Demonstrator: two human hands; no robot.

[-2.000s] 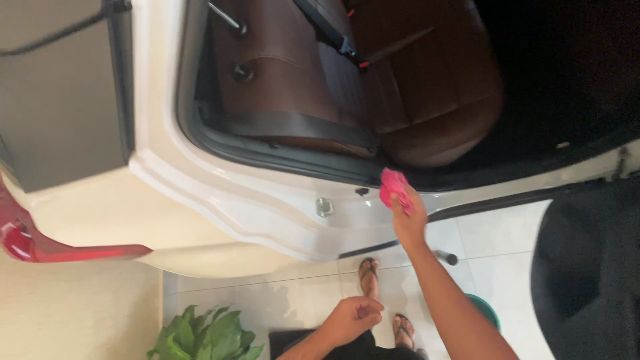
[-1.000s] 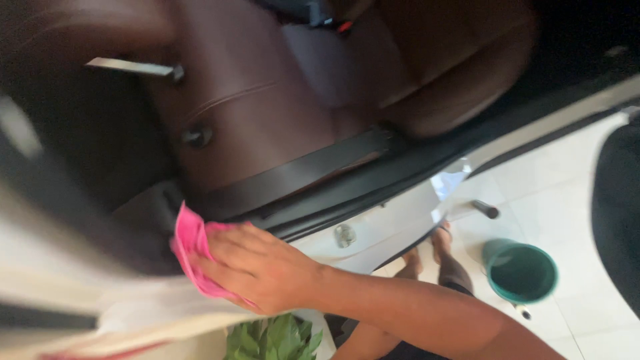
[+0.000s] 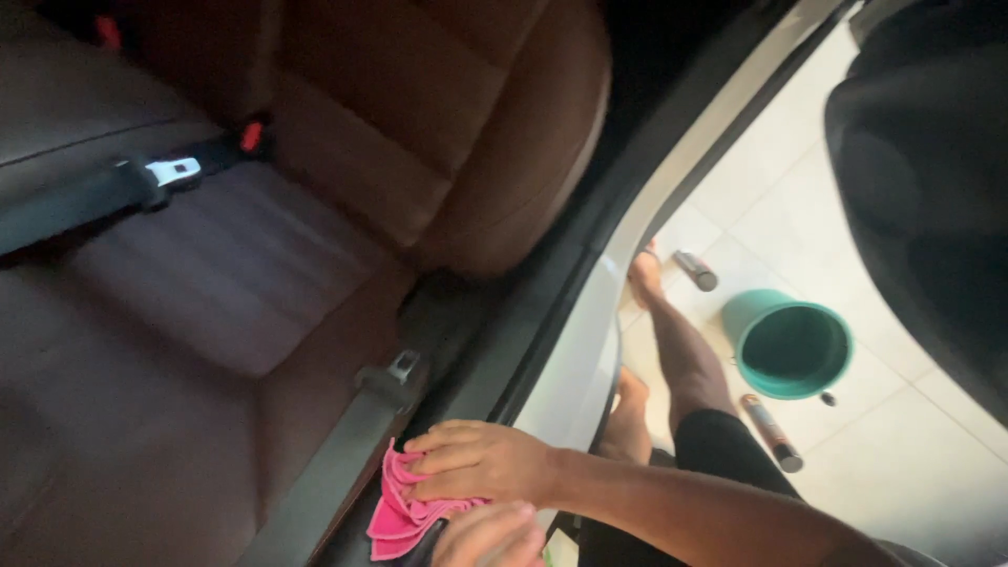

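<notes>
My right hand (image 3: 484,465) comes in from the lower right and presses a folded pink cloth (image 3: 405,512) on the dark trim of the car's door opening. The cloth lies just right of the grey seat belt strap (image 3: 323,480), below its metal tongue (image 3: 405,364). My left hand (image 3: 492,539) is blurred and cut off by the bottom edge, close under the cloth; whether it grips anything does not show. Brown leather rear seat (image 3: 142,409) fills the left side, with another belt tongue (image 3: 177,170) lying near a red-buttoned buckle (image 3: 252,136).
A teal bucket (image 3: 752,311) stands on the white tiled floor, between a spray can (image 3: 694,270) and another can lying down (image 3: 772,433). My bare legs are beside the white door sill (image 3: 579,370). A dark open door panel (image 3: 929,173) is at the upper right.
The pink cloth, earlier at the rear corner of the door opening, is now beside the seat belt strap. My left hand has come into view at the bottom. The view has moved nearer the seats.
</notes>
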